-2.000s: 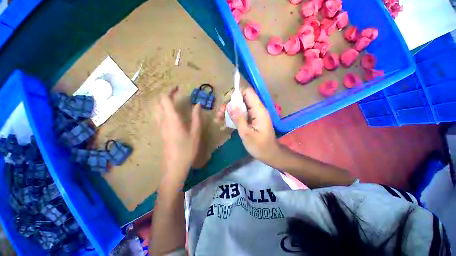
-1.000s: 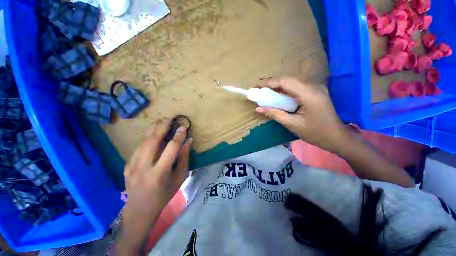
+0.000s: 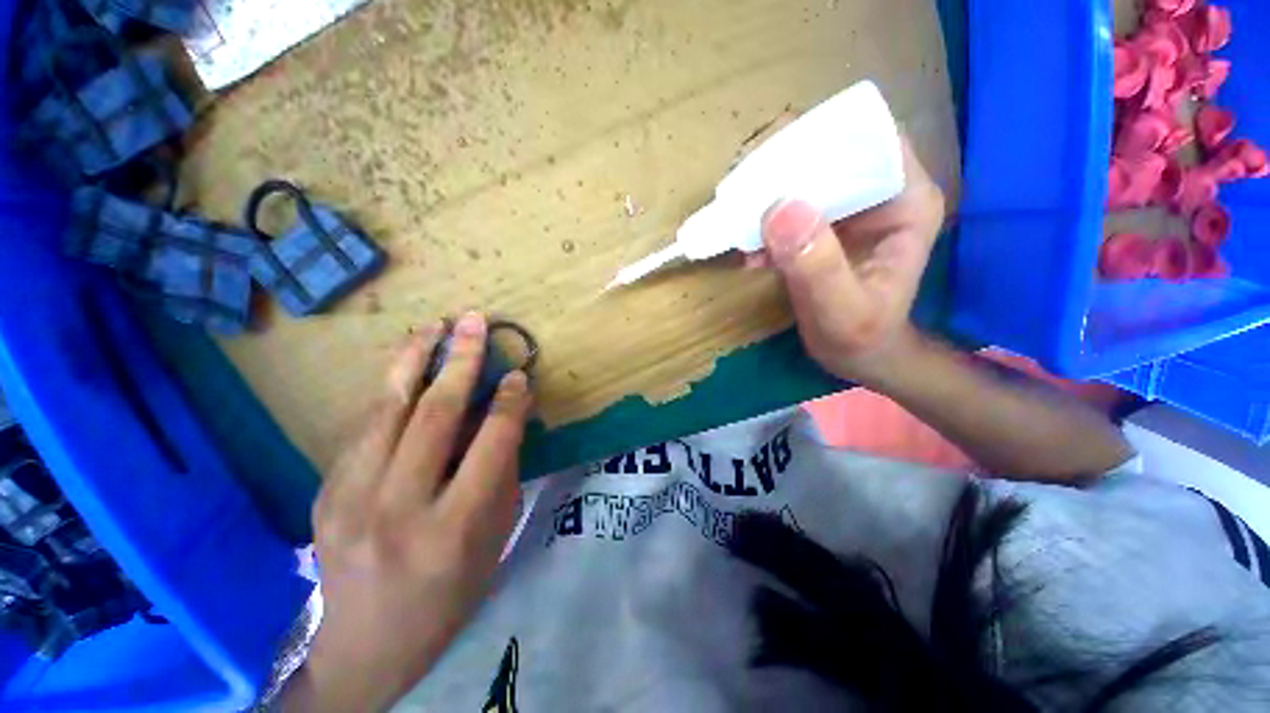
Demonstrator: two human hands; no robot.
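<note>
My left hand [image 3: 439,446] is at the lower left of the cardboard mat [image 3: 515,195], its fingers over a dark plaid piece, mostly hidden under them, with a black elastic loop [image 3: 513,343] showing at the fingertips. My right hand [image 3: 864,265] holds a white glue bottle [image 3: 822,160] above the mat. Its thin pale nozzle [image 3: 648,268] points down and left, short of the loop. Another plaid piece [image 3: 318,261] with its loop lies on the mat, touching the heap of plaid pieces [image 3: 112,119] at the left.
A blue bin [image 3: 181,557] stands at the left with plaid pieces inside. At the right, a blue bin [image 3: 1024,195] holds red-pink pieces [image 3: 1163,167]. A white card [image 3: 251,35] lies at the upper left. The green bench edge [image 3: 627,425] runs along the mat's torn near edge.
My left hand has moved from mid-mat onto a plaid piece at the near edge. The bottle, earlier pointing up by the right bin, now tilts down and left over the mat. The view has shifted closer.
</note>
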